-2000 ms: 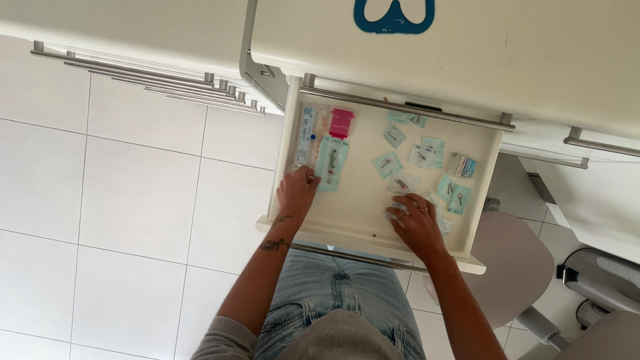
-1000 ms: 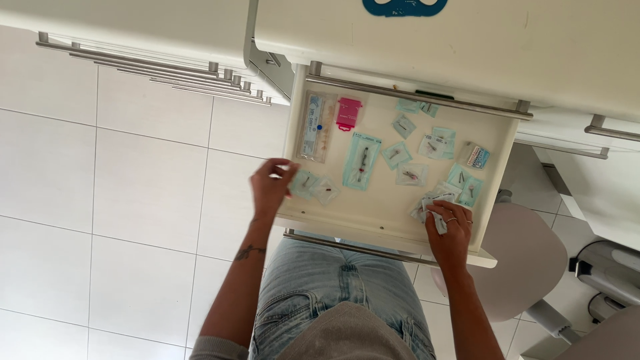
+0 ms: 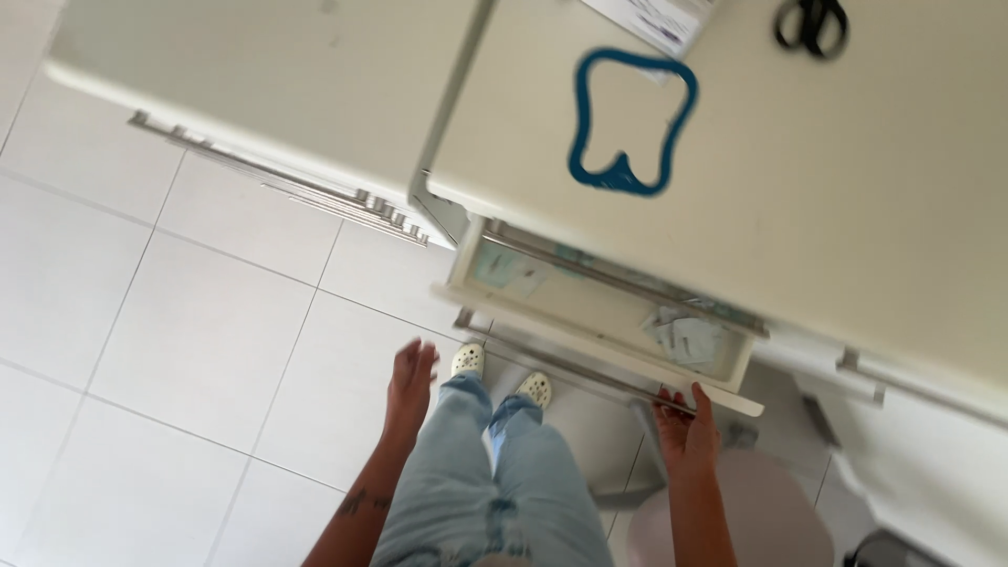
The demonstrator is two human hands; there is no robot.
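Observation:
A white drawer (image 3: 543, 324) stands partly pulled out below the counter. My right hand (image 3: 687, 429) is at the right end of its metal bar handle (image 3: 579, 368), fingers curled around the bar and thumb at the drawer front's edge. My left hand (image 3: 413, 370), somewhat blurred, hangs over the floor left of the drawer and holds nothing. Inside, small clear packets (image 3: 693, 340) lie piled at the right, and a pale green packet (image 3: 494, 266) with a clear one (image 3: 528, 276) beside it lies at the left. The counter edge and an upper handle hide the drawer's back part.
On the white countertop (image 3: 819, 197) lie a blue tooth-shaped frame (image 3: 581, 118), a printed paper (image 3: 661, 24) and black scissor handles (image 3: 811, 30). Another cabinet with bar handles (image 3: 276, 177) is at the left. A padded stool seat (image 3: 732, 512) stands at the lower right, near my legs.
The drawer, wide open before, now reaches out much less. My right hand has gone from the packets to the drawer handle; my left hand has left the drawer's left side. The view has shifted.

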